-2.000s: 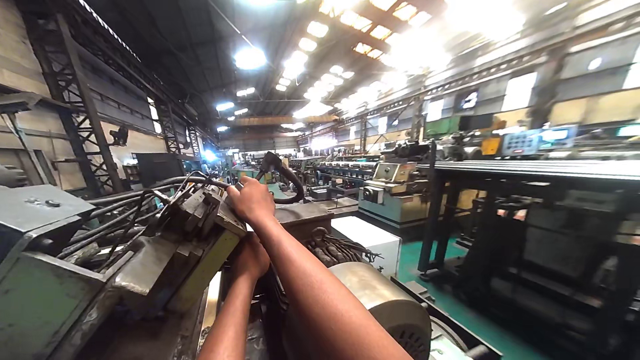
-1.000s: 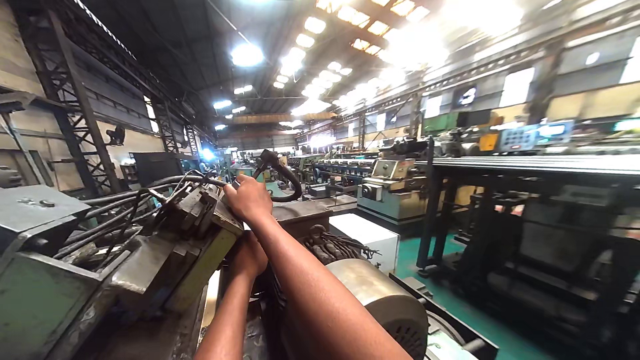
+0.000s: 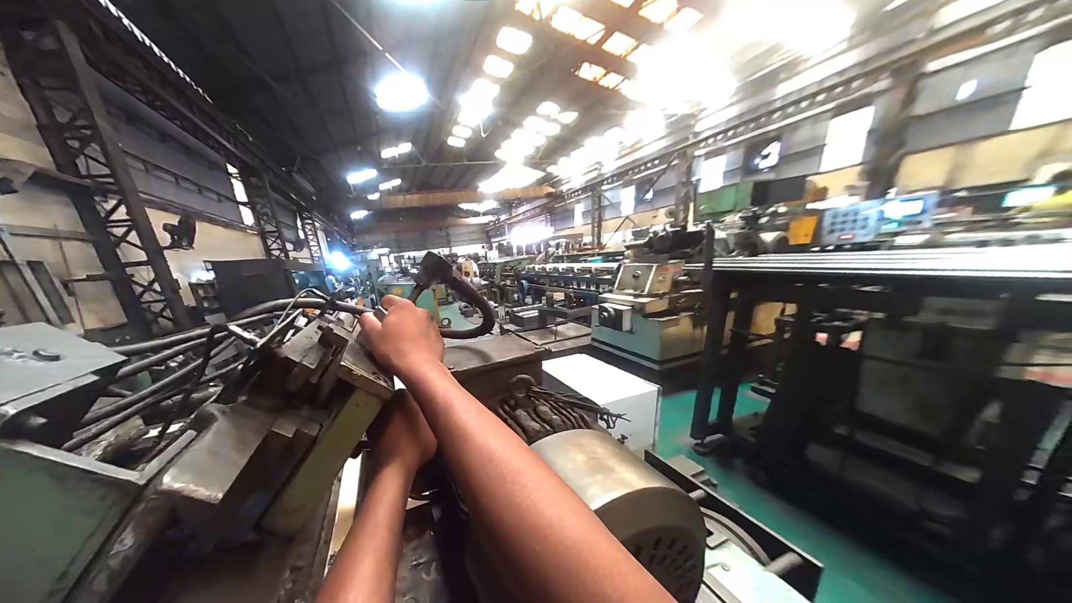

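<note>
Both my arms reach forward over a greasy machine with a green-painted metal body [image 3: 331, 452]. My right hand [image 3: 404, 335] rests with bent fingers at the top edge of a block of stacked metal parts [image 3: 322, 356]; whether it grips something there is hidden. Lower down, my left hand [image 3: 402, 431] reaches in beside the green body under my right forearm, its fingers out of sight. Just beyond my right hand, a dark curved hose [image 3: 477, 306] arches up from a black fitting [image 3: 435, 268]. A cylindrical electric motor [image 3: 607, 469] lies to the right of my forearm.
Black cables [image 3: 167, 360] run across the machine at left, near a grey-green metal housing [image 3: 50, 360]. A bundle of greasy cords [image 3: 544, 410] lies behind the motor, by a white box [image 3: 607, 385]. At right stands a dark steel rack [image 3: 837, 272] on green floor [image 3: 754, 494]; other machines [image 3: 645, 310] stand beyond.
</note>
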